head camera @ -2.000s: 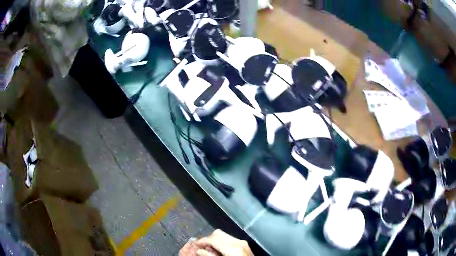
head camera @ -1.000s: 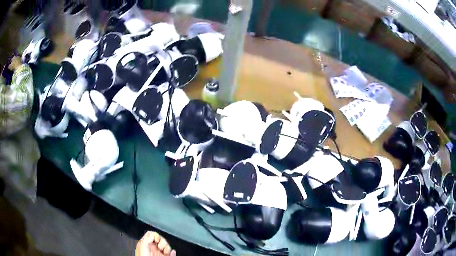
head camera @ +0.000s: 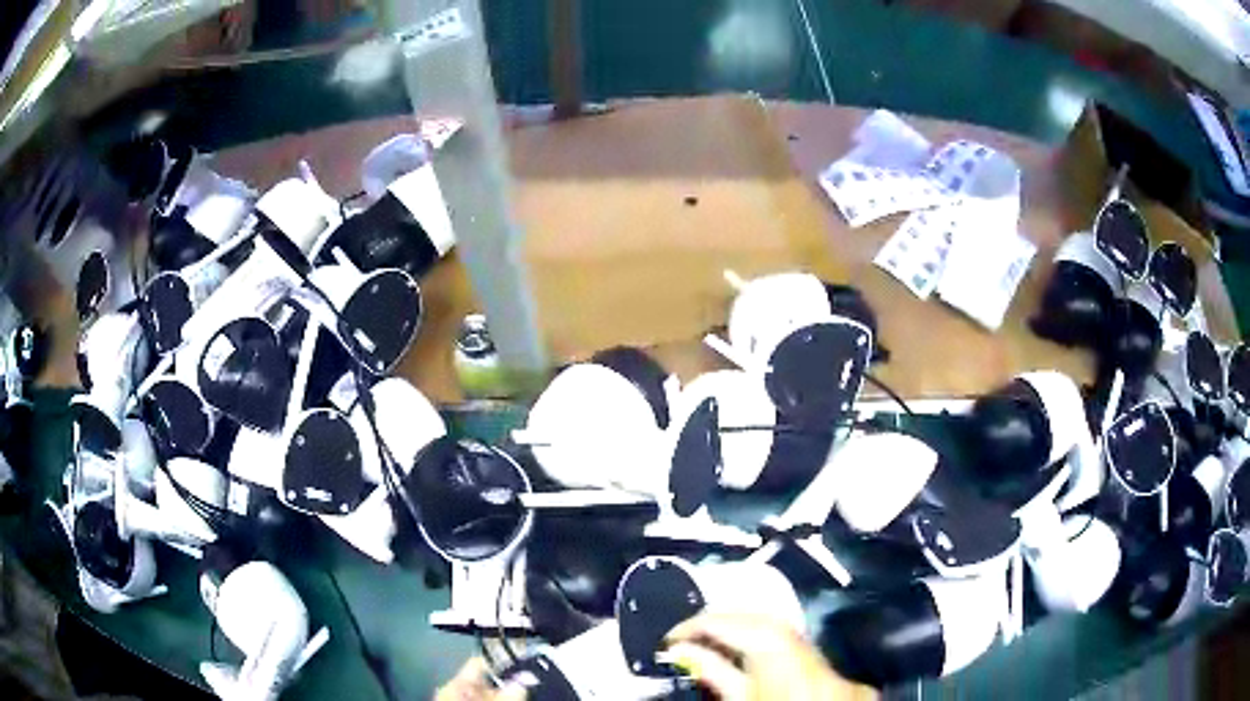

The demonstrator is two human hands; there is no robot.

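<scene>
A white security camera point(head camera: 751, 592) lies at the bottom centre, its black base pad point(head camera: 658, 611) facing up and towards me. My right hand point(head camera: 758, 660) is over this camera, with bent fingertips gripping at the pad's lower right edge. A tiny yellowish spot shows at the fingertips; I cannot tell what it is. My left hand point(head camera: 477, 681) is at the bottom edge, mostly cut off and blurred, beside thin black cables and a small black part. What its fingers hold is hidden.
Many white-and-black cameras crowd the green bench to the left point(head camera: 263, 612) and right point(head camera: 1141, 445). A pale metal post point(head camera: 473, 192) stands left of centre, with a small bottle point(head camera: 476, 359) at its foot. Label sheets point(head camera: 946, 219) lie on the brown cardboard point(head camera: 631, 178), near an open box point(head camera: 1131, 171).
The view has swung left to face the bench squarely. My right hand has come onto a camera's base. Only one hand showed at the bottom edge before; now both show.
</scene>
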